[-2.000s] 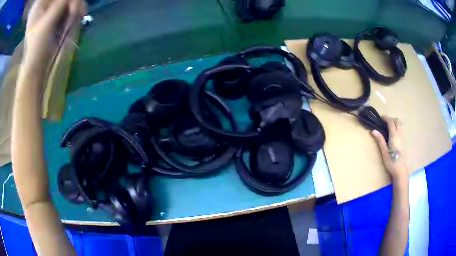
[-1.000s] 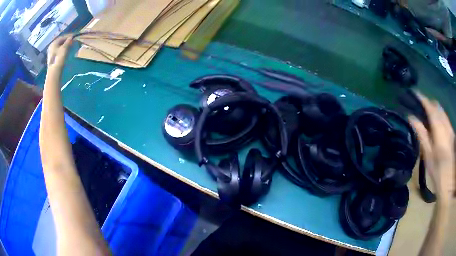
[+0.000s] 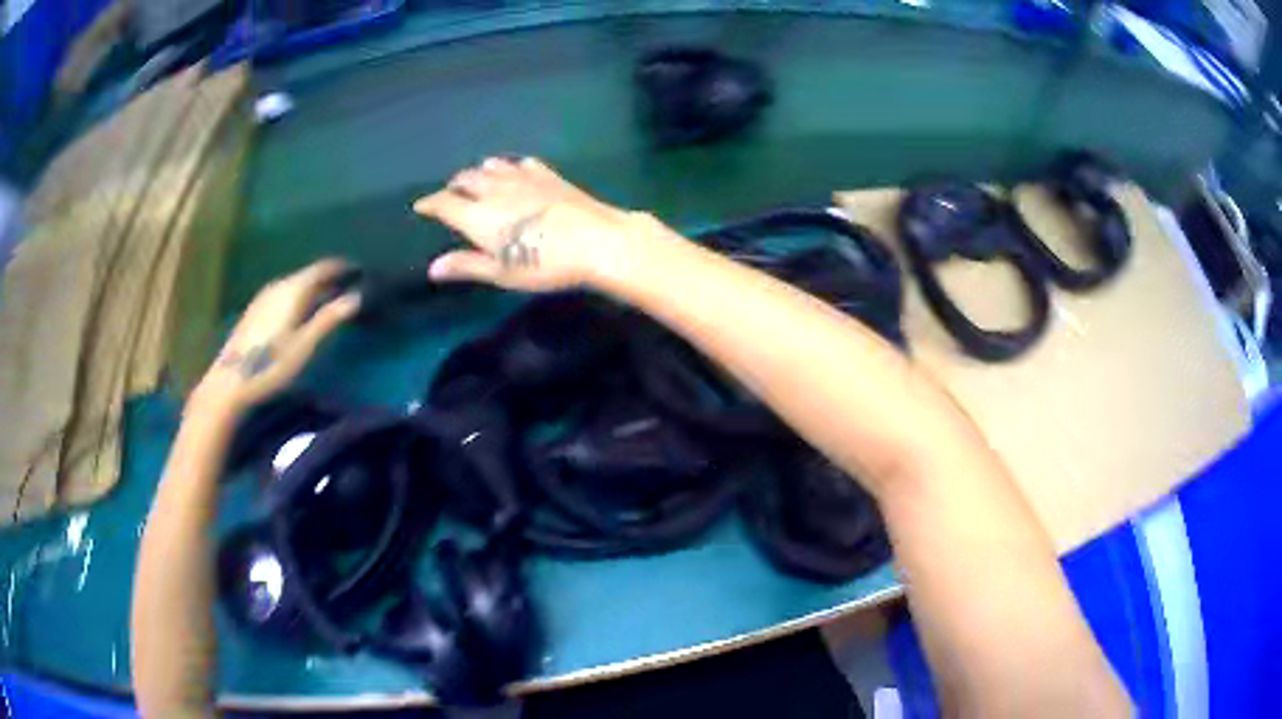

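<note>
My left hand [image 3: 274,344] is at the left above the bench, fingers curled around a small blurred black item [image 3: 338,288], likely a cable. My right hand [image 3: 513,232] reaches across to the left, back up, thumb and fingers apart. A dark blur lies between the two hands; whether my right hand grips it cannot be told. Below them is a heap of black headphones [image 3: 619,457]. At its left end, headphones with pale silvery cup faces [image 3: 263,579] show. My right forearm hides part of the heap.
Two black headphones [image 3: 991,316] lie on the cardboard sheet [image 3: 1111,400] at the right. A black bundle [image 3: 699,96] lies on the dark green surface beyond. Tan cardboard strips [image 3: 106,281] are stacked at far left. A blue bin [image 3: 1223,562] is at lower right.
My right hand has moved from the right end of the heap across to the left. My left hand has come in towards it from the far left. The view has swung back right.
</note>
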